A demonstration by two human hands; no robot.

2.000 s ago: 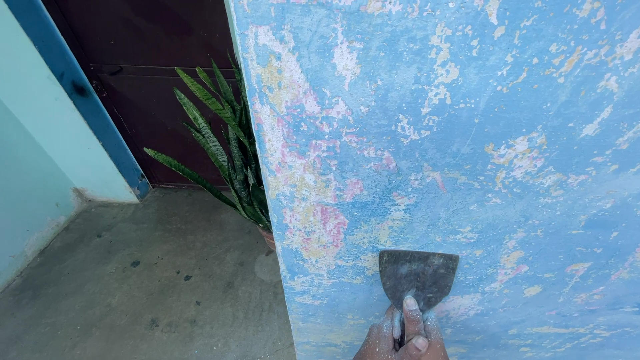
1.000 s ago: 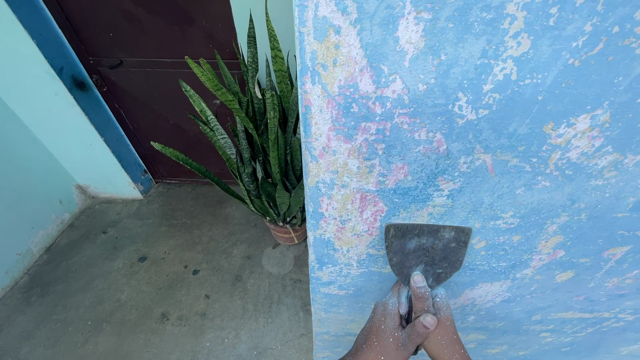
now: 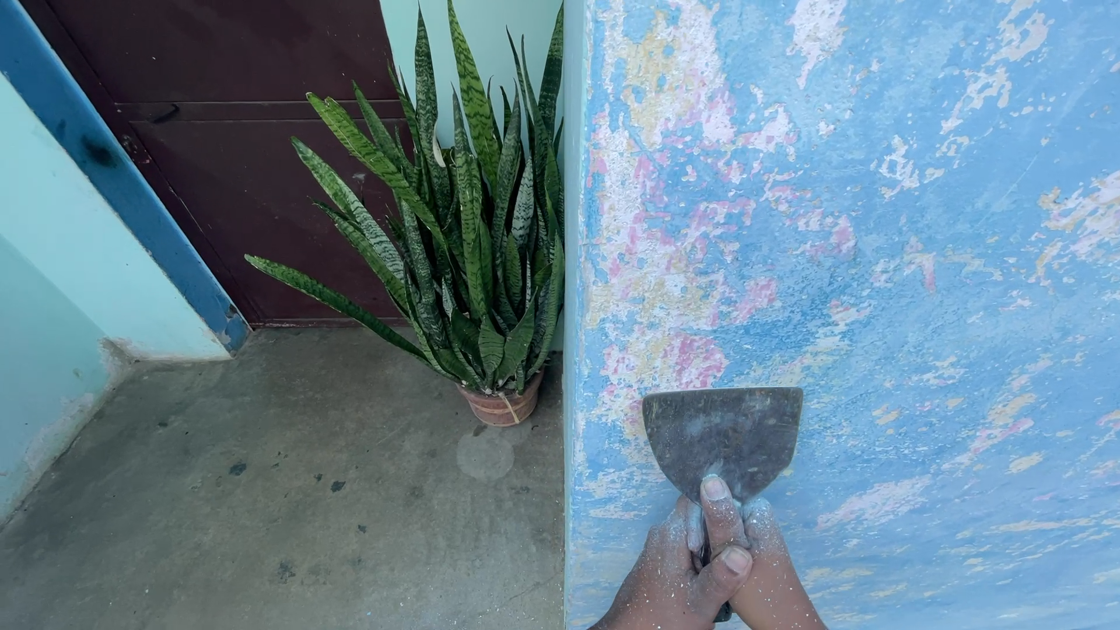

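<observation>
A wide, dark metal scraper [image 3: 724, 437] lies against a blue painted wall [image 3: 927, 350], its straight edge pointing up. My left hand [image 3: 669, 569] and my right hand [image 3: 766, 556] are clasped together around its handle at the bottom of the view, both dusted with white powder. One finger is stretched along the base of the blade. Most of the handle is hidden by the fingers; its dark end shows below them. Patches of white, pink and yellow show through the blue paint, mostly above the blade and near the wall's left edge.
The wall's vertical edge [image 3: 575, 306] stands just left of my hands. Beyond it, a snake plant in a terracotta pot [image 3: 500, 407] is on the grey concrete floor [image 3: 289, 490]. Behind are a dark maroon door [image 3: 289, 201], a blue door frame [image 3: 131, 192] and pale turquoise walls.
The view has swung left, bringing the whole plant and its pot into sight. Relative to the wall's paint patches, the scraper has moved left, nearer the wall's edge, with both hands still on it.
</observation>
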